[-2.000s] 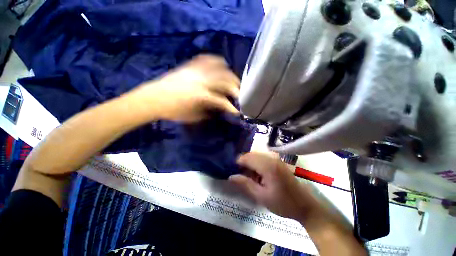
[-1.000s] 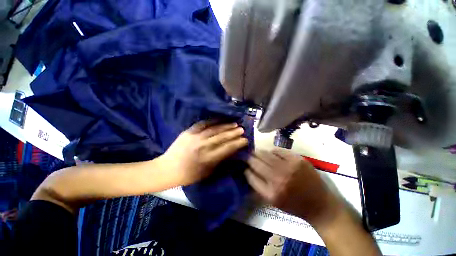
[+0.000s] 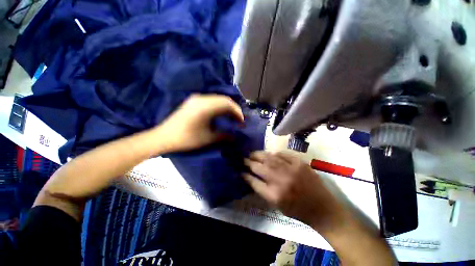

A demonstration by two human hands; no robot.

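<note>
The navy garment piece (image 3: 130, 78) lies crumpled left of the sewing machine head (image 3: 297, 57), and its front part runs under the needle area (image 3: 264, 112). My left hand (image 3: 203, 122) is blurred, with curled fingers gripping a bunched fold of the fabric left of the needle. My right hand (image 3: 281, 179) is in front of the needle, its fingertips on the right edge of the navy fabric. The fingers partly hide the fabric edge. A dark patch shows under the right fingers; I cannot tell what it is.
A red strip (image 3: 332, 168) and a dark flat case (image 3: 394, 195) lie right of my right hand. A ribbed knob (image 3: 391, 136) hangs from the machine head above the case. A printed ruler (image 3: 414, 243) runs along the near edge. A small grey box (image 3: 17, 115) is at far left.
My left hand has lifted from lying flat on the fabric and moved up and left, now curled around a fold. The fabric's near corner has shifted left. My right hand stays near its place.
</note>
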